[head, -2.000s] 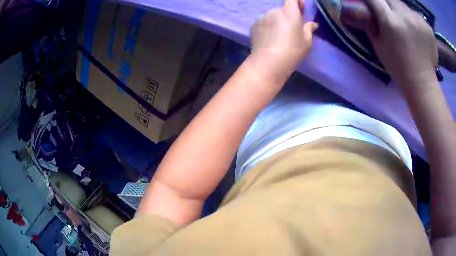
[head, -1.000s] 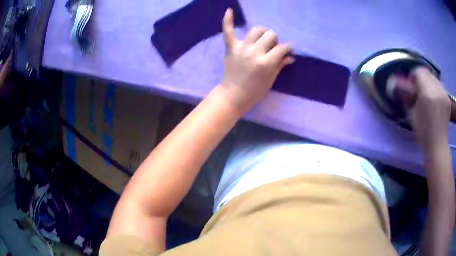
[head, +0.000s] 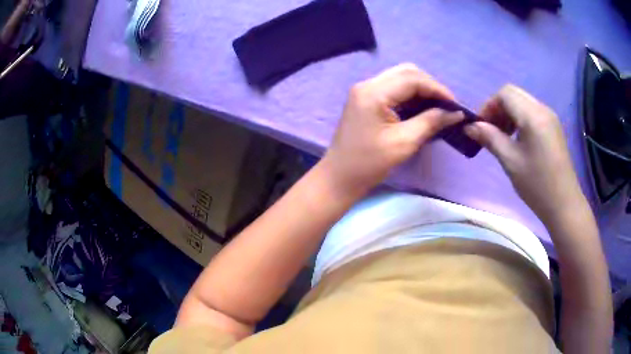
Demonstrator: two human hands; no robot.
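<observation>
A small dark purple cut piece [head: 462, 140] is held between both hands above the lilac table cover [head: 304, 110]. My left hand [head: 387, 124] pinches it with thumb and fingers. My right hand [head: 522, 138] pinches its right end with thumb and forefinger. The fingers hide part of the piece. Another dark purple piece [head: 308, 41], slightly curved, lies flat on the cover to the upper left of my hands. The iron [head: 607, 124] stands at the right edge, untouched and partly cut off by the picture's rim.
A striped white-and-dark bundle [head: 144, 21] lies at the table's left corner. More dark pieces [head: 529, 5] show at the top edge. A brown carton with blue stripes [head: 173, 166] is below the table edge. Scraps [head: 76, 256] cover the floor at left.
My right hand has let go of the iron and moved left to the dark piece. That piece, flat on the cover before, is now pinched in both hands.
</observation>
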